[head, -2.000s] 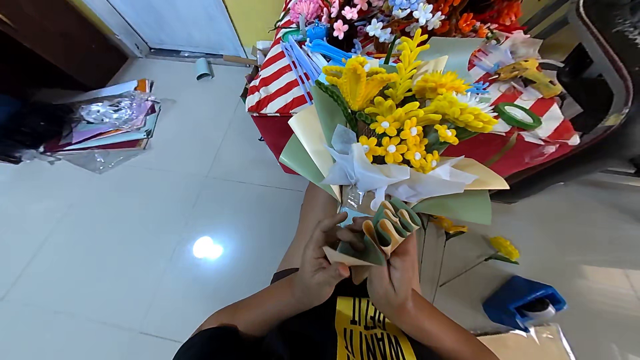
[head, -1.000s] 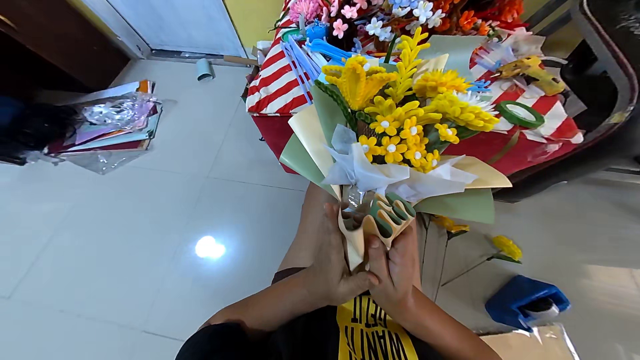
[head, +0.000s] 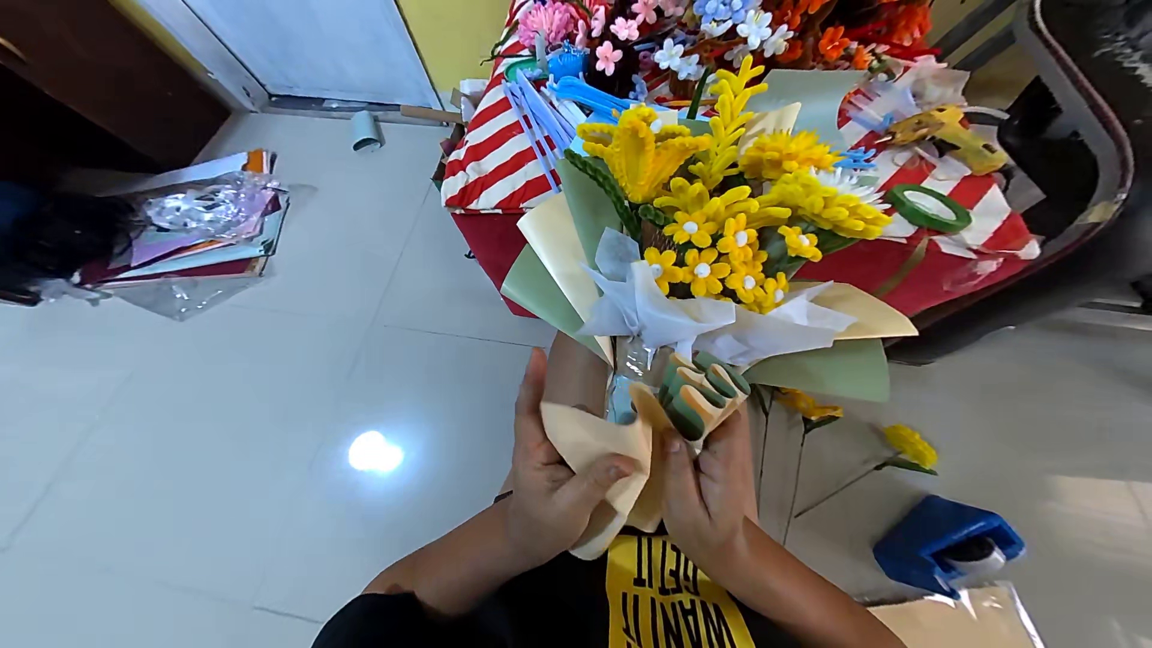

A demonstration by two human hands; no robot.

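Note:
A bouquet of yellow pipe-cleaner flowers (head: 711,238) lies before me, its heads away from me, wrapped in white tissue (head: 661,310) with cream and green paper around it. Clear tape (head: 636,358) shows at its bound stem. Over the stem's near end is a cream and green paper strip (head: 601,443). My left hand (head: 562,481) holds the strip's loose left part, thumb on top and fingers partly hidden behind it. My right hand (head: 711,481) grips the strip's pleated part (head: 702,396), whose folds show green and cream edges.
A table with a red-and-white striped cover (head: 490,166) bears more flowers, green floral tape (head: 929,209) and a yellow glue gun (head: 963,144). A dark chair (head: 1080,216) stands at right. On the floor are loose yellow flowers (head: 909,445), a blue tape dispenser (head: 945,544) and stacked wrapping papers (head: 202,238).
The strip was gathered close around the stem a second ago; its left part now hangs loose and spread. My left hand has moved left, away from my right hand.

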